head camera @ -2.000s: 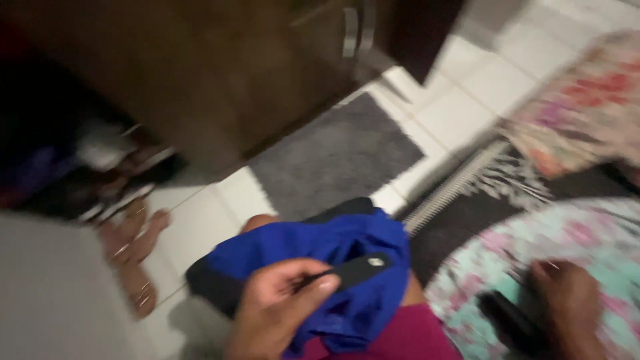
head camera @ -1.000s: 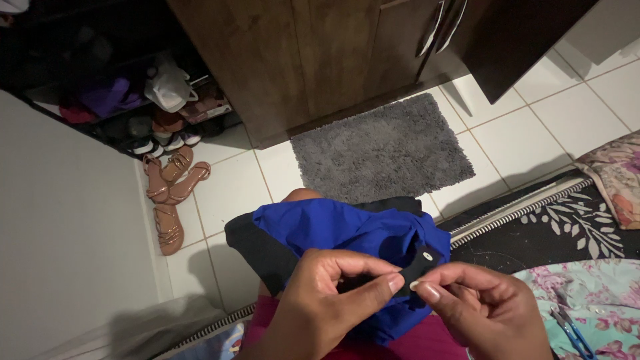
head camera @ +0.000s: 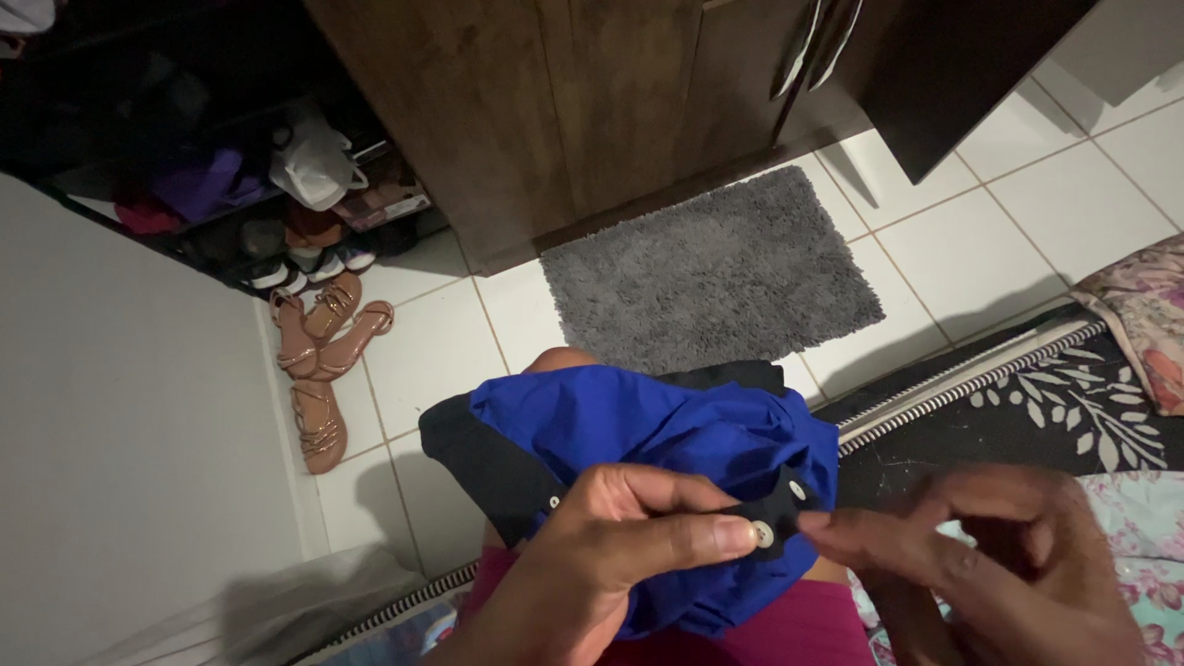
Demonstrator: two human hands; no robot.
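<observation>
A blue garment with black bands (head camera: 592, 416) lies bunched over my lap. My left hand (head camera: 638, 546) pinches its black band between thumb and forefinger, the thumb tip at a pale round button (head camera: 761, 534). Another pale button (head camera: 797, 489) shows on the band just above and to the right, and a small one (head camera: 554, 502) sits on the black part at left. My right hand (head camera: 990, 555), partly blurred, has a fingertip at the right edge of the band; whether it grips anything, such as a needle or thread, cannot be made out.
A dark wooden wardrobe (head camera: 629, 102) stands ahead, one door swung out. Before it lies a grey shaggy rug (head camera: 712, 268) on white tiles. Brown sandals (head camera: 319, 425) lie at left beside a rack of shoes and bags. A patterned mattress edge (head camera: 1045, 398) and floral cloth (head camera: 1147, 527) are at right.
Two seconds ago my right hand was over the floral cloth at right; one second ago it was at the black band beside my left hand. Now it is blurred, and a pale button shows at my left thumb.
</observation>
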